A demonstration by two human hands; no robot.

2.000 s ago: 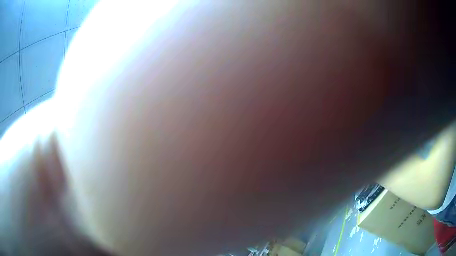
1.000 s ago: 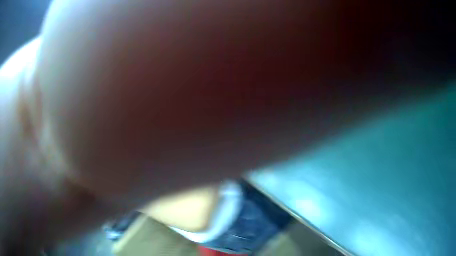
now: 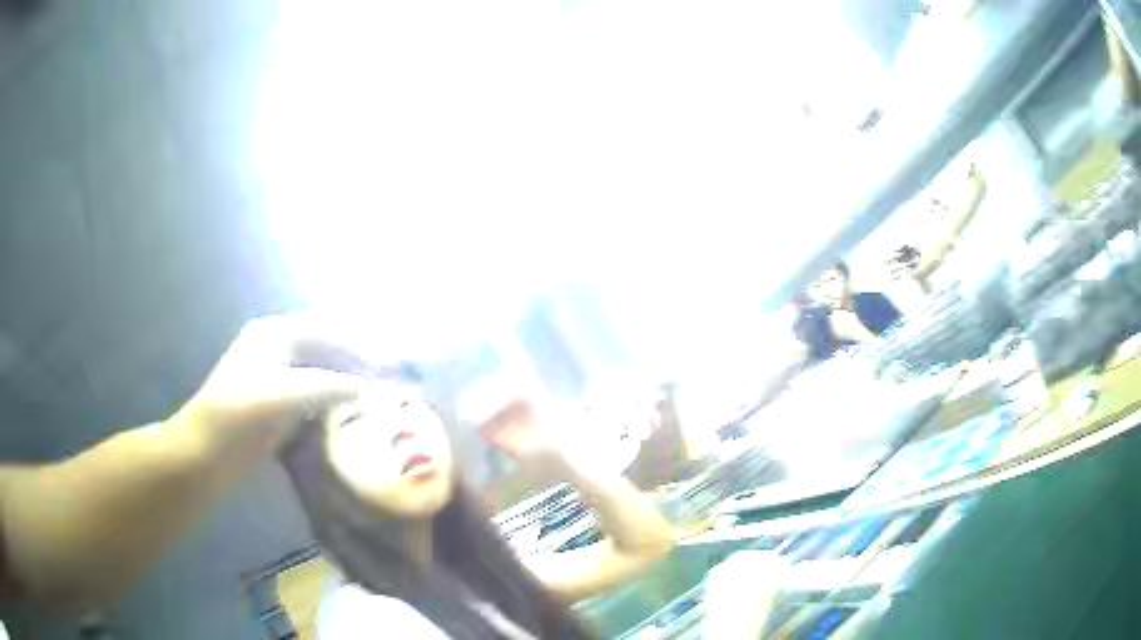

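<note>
A bare forearm and hand [image 3: 257, 375] reach in from the left edge to the forehead of a person with long dark hair [image 3: 469, 563]. It may be my left hand, but I cannot tell for certain. Its fingers are blurred by glare, and a small dark thing [image 3: 335, 358] shows at them on the forehead; I cannot tell whether they grip it. The person's own raised hand [image 3: 507, 423] is beside their head, with the elbow bent. My right hand is not in view.
A green-topped bench [image 3: 1064, 550] curves along the lower right, with blue and pale parts or trays [image 3: 932, 456] on and beside it. More people [image 3: 851, 306] are further back at the right, some with raised arms. Strong white glare fills the upper middle.
The large blurred skin-coloured shape that covered the lens is gone. The view has swung round to the person, the reaching arm and the bench.
</note>
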